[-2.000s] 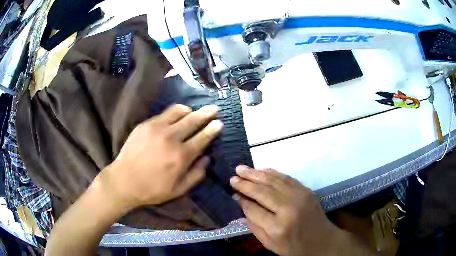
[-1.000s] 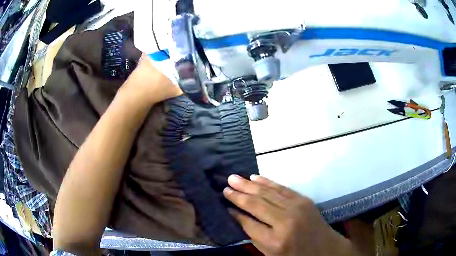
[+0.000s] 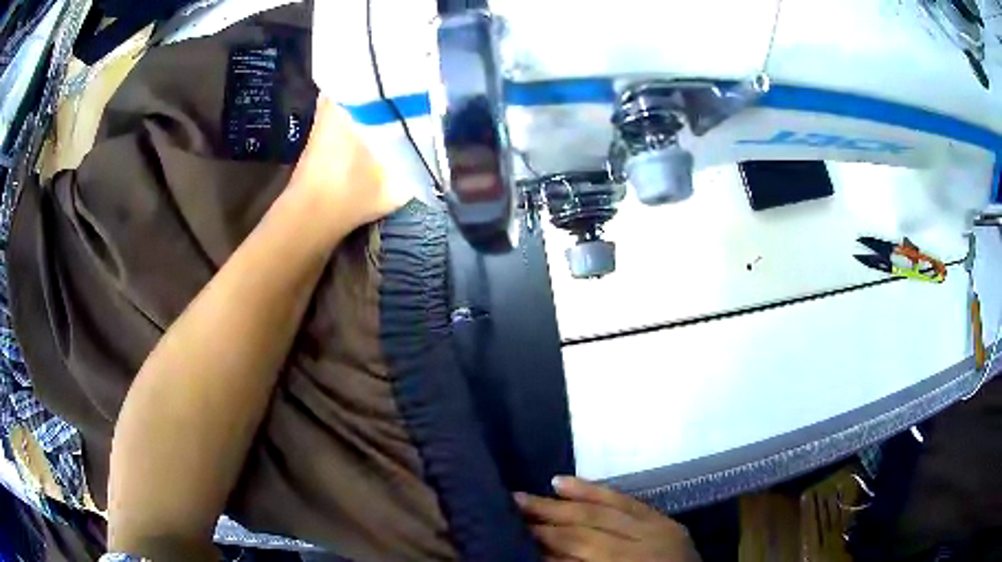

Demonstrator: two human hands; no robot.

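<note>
A dark ribbed waistband point(image 3: 423, 329) runs from under the machine head down to the table's front edge. Its right part lies smooth and flat; its left part is puckered. The brown garment body point(image 3: 187, 253) spreads to the left, with a dark printed label on it. My left hand point(image 3: 357, 170) reaches behind the machine head, its fingers hidden. My right hand point(image 3: 604, 527) holds the waistband's lower end at the bottom edge, partly cut off. The presser foot area is mostly hidden behind the shiny guard point(image 3: 476, 132).
The white machine head with JACK lettering point(image 3: 824, 141) crosses the top. On the white bed lie a black flat rectangle point(image 3: 787, 183) and orange-yellow thread snips point(image 3: 906, 260). A wooden-handled tool point(image 3: 977, 329) lies at the right. A grey measuring strip point(image 3: 758, 472) edges the table.
My left hand has moved from on top of the band to behind the machine head. My right hand has moved down towards the wearer. The band's right part now looks smoother and stretched.
</note>
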